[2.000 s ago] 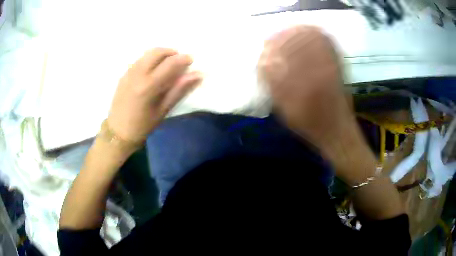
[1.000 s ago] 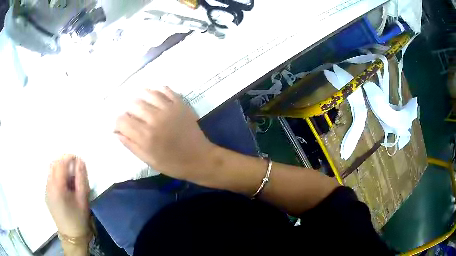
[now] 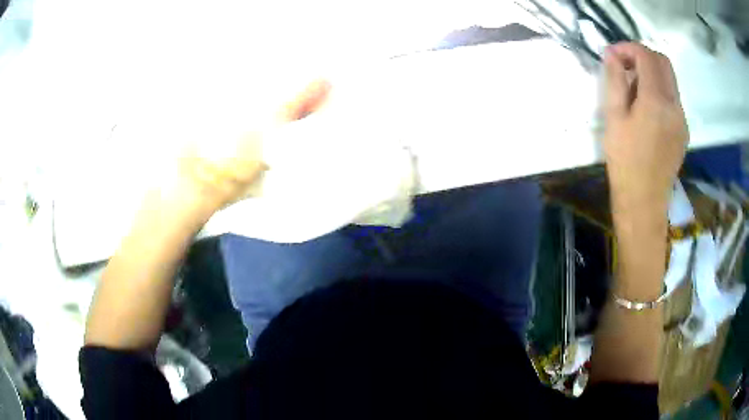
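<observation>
A white cloth lies on the white tabletop and hangs a little over its front edge above my lap. It is overexposed, so its outline is hard to see. My left hand is at the cloth's left part, partly washed out; whether its fingers grip the cloth cannot be told. My right hand is at the right of the table, fingers curled together, beside dark-handled shears at the top edge. The fingertips are near the shears; whether they touch or hold anything is not clear.
A ragged dark strip lies on the table near the top. White cloth strips hang at the lower right over cardboard and a yellow frame. The table's front edge runs above my lap. White material lies at the lower left.
The view has swung back left and levelled. My right hand has moved from the cloth to the right, near the shears. My left hand is further up on the cloth.
</observation>
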